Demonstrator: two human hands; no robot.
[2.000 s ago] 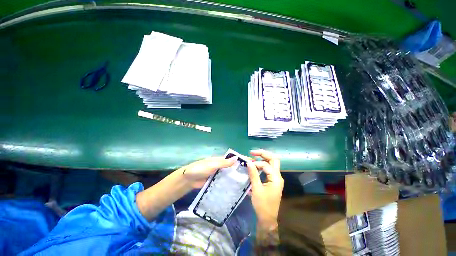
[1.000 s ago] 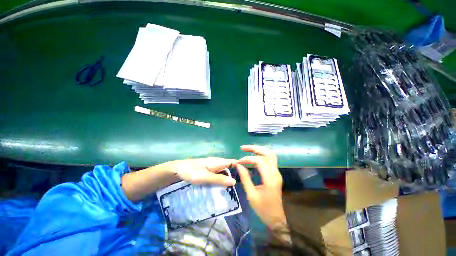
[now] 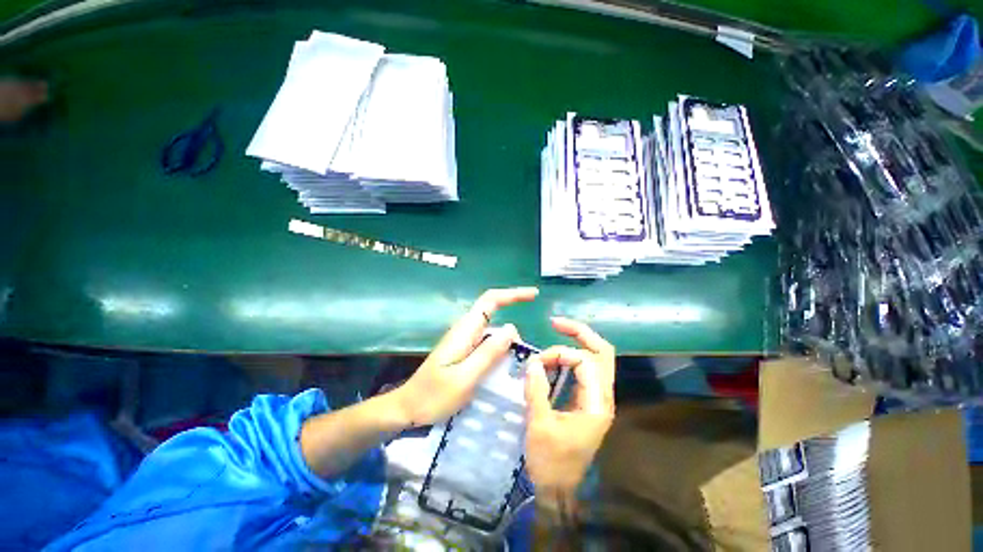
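Observation:
A black-outlined panel (image 3: 474,453) with a pale centre is held over the lap, tilted, its upper end toward the bench. My left hand (image 3: 458,372) grips the panel's upper left edge, with the index finger extended. My right hand (image 3: 571,404) is at the panel's upper right end, its thumb and finger pinched near a small dark part (image 3: 522,353). The fingers partly hide that end. A pale strip with brown-gold marks (image 3: 372,245) lies on the bench in front of my hands.
Blank white cards (image 3: 356,119) are stacked on the green bench. Two stacks of black-outlined panels (image 3: 611,183) stand to their right. Dark scissors (image 3: 194,146) lie left. Shiny clear trays (image 3: 884,216) pile up at right. An open carton (image 3: 916,474) holds panels. A blurred hand (image 3: 22,99) shows far left.
The panel has turned from lying sideways to pointing up toward the bench. My left hand has moved from across the panel to its upper left edge. Another person's hand has appeared far left.

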